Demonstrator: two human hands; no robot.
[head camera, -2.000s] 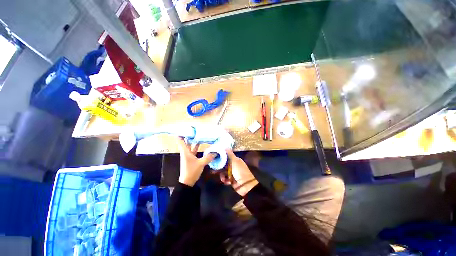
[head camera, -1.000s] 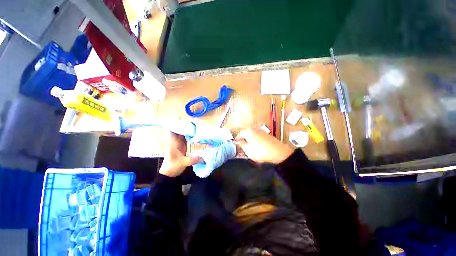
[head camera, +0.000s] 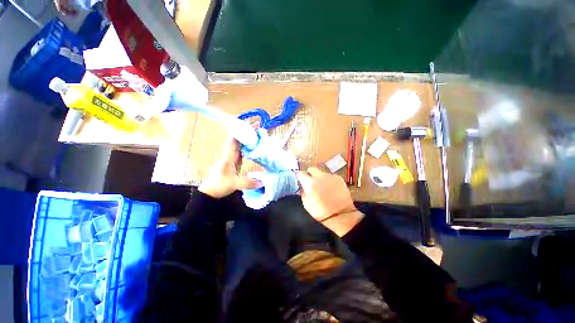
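Observation:
A pale-blue moulded part (head camera: 272, 188) with a hollow ring end and a long pale stem is held at the bench's front edge. The ring's opening faces down-left, and the stem runs up-left over the bench. My left hand (head camera: 224, 176) grips the part, with fingertips at the ring's rim. My right hand (head camera: 326, 194) is at the part's right side, its thumb and finger pinched near the textured surface. Whatever it pinches there is too small to make out. A blue cord bundle (head camera: 277, 115) lies behind the part, partly covered by it.
On the cardboard-covered bench lie a red-handled knife (head camera: 351, 151), a thin yellow stick (head camera: 364, 154), white squares (head camera: 357, 98), a yellow tool (head camera: 400, 165) and a hammer (head camera: 422, 183). A blue crate (head camera: 135, 252) stands lower left. A yellow bottle (head camera: 101, 108) lies far left. A clear screen stands right.
The stem has swung from nearly level to slanting up-left and now partly covers the blue cord. My right hand has come round to the part's right side. The view has shifted.

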